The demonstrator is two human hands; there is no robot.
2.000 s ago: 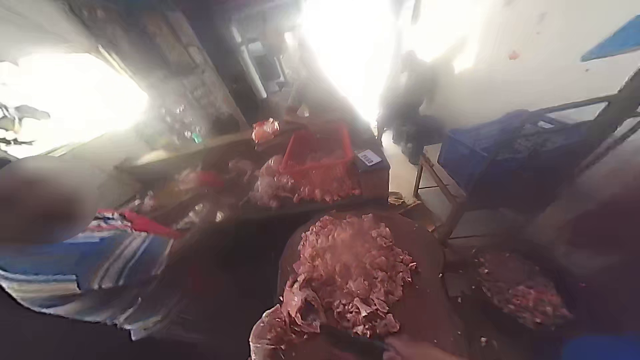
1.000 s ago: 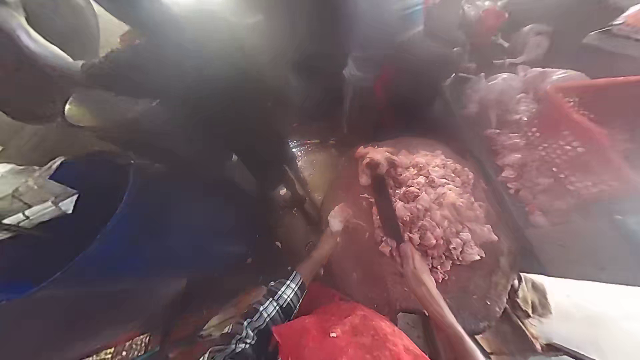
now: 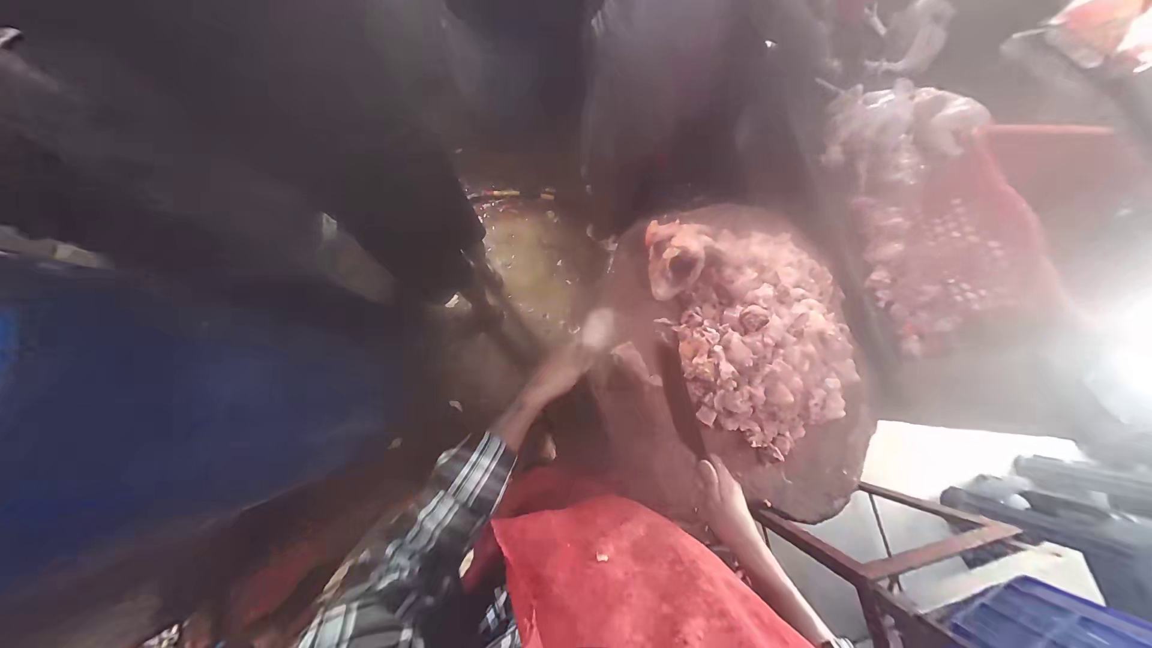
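A round chopping block (image 3: 819,477) carries a heap of chopped raw meat (image 3: 765,351), with a larger pale piece (image 3: 679,256) at its far left edge. My right hand (image 3: 718,486) grips the handle of a dark-bladed cleaver (image 3: 681,391), whose blade lies along the left side of the heap. My left hand (image 3: 576,351), below a plaid sleeve, is at the block's left edge, beside a small piece of meat (image 3: 636,364). That hand is blurred, and whether it holds anything cannot be told.
A red plastic basket (image 3: 1048,135) and meat in clear plastic (image 3: 936,261) are at the right. Large blue container (image 3: 180,405) at left. A rusty metal frame (image 3: 936,549) and a blue crate (image 3: 1044,616) stand at lower right. Red cloth (image 3: 630,576) covers my lap.
The view has swung strongly since the oldest frame. Since one second ago, the cleaver remains in my right hand by the heap, and my left hand is still at the block's left side.
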